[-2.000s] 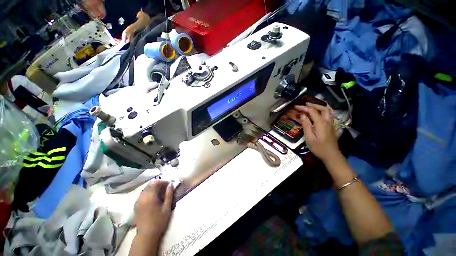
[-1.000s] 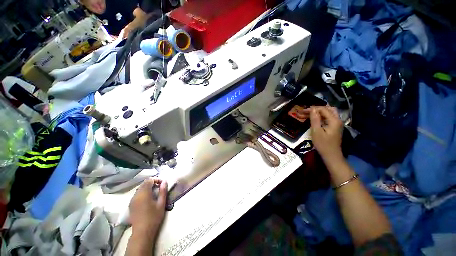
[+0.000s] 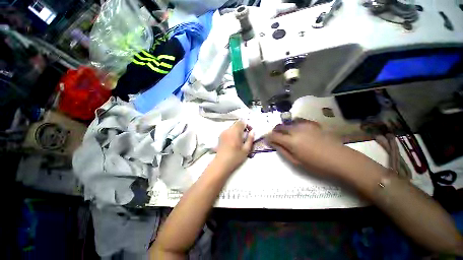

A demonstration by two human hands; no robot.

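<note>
The white sewing machine point(image 3: 315, 66) stands across the upper right, with its needle and presser foot area point(image 3: 274, 107) near the middle. My left hand point(image 3: 236, 144) is just left of and in front of the needle, fingers bent close together at a small whitish piece point(image 3: 258, 122). Its grip on the piece is not clear. My right hand point(image 3: 299, 144) is blurred and reaches in from the right, fingertips close to the left ones over the needle plate's dark edge point(image 3: 261, 148). What it holds cannot be seen.
A heap of light-grey cut pieces point(image 3: 142, 142) lies left and hangs over the table edge. Behind it are blue fabric point(image 3: 165, 94), a black garment with neon-yellow stripes point(image 3: 152, 63), a clear bag point(image 3: 122, 38) and a red bag point(image 3: 84, 94). A cord bundle point(image 3: 393, 152) lies right.
The view has swung left and closer to the needle. My right hand has left the dark flat rectangle at the right and come beside my left hand, which has stayed near the needle.
</note>
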